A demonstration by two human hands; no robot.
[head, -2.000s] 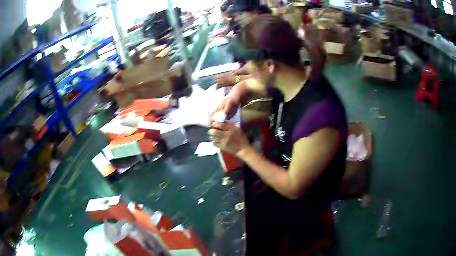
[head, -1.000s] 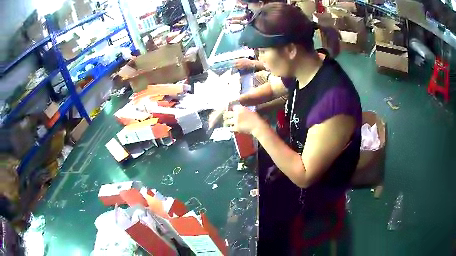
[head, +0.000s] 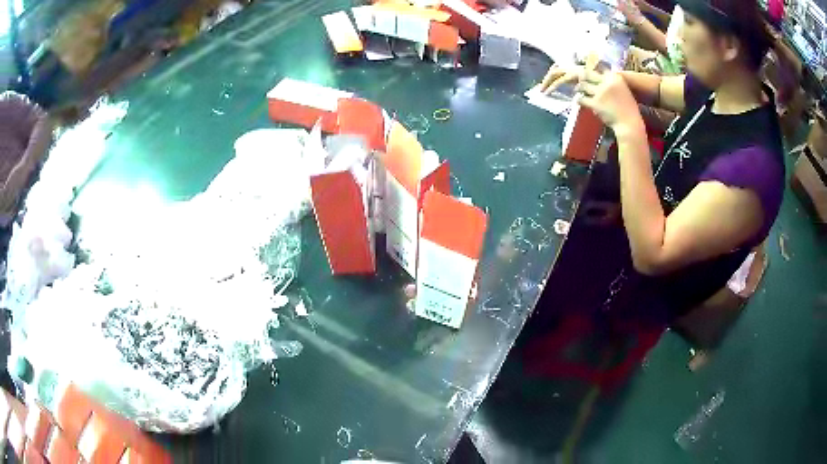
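Observation:
Several orange-and-white retail boxes stand upright at the table's centre. The front one (head: 449, 258) shows a white printed side, and another (head: 343, 220) beside it shows an orange side. Whitish contents show between raised flaps. A further box (head: 308, 103) lies behind them. Left of them are large shiny clear poly bags (head: 172, 236) with a whitish mass. An open bag holds a silver-grey and dark heap (head: 165, 349). Neither of my hands is in the picture.
A co-worker (head: 716, 181) stands at the right table edge, hands raised near an orange box (head: 582, 134). More orange-and-white boxes (head: 394, 25) and white sheets (head: 562, 34) lie at the back. Closed orange boxes (head: 91, 430) fill the lower left. Thin loops and scraps litter the dark-green table (head: 363, 353).
The view has swung down and left, so the centre boxes sit higher and the poly bags, the heap and the lower-left box block now show. The co-worker appears farther right.

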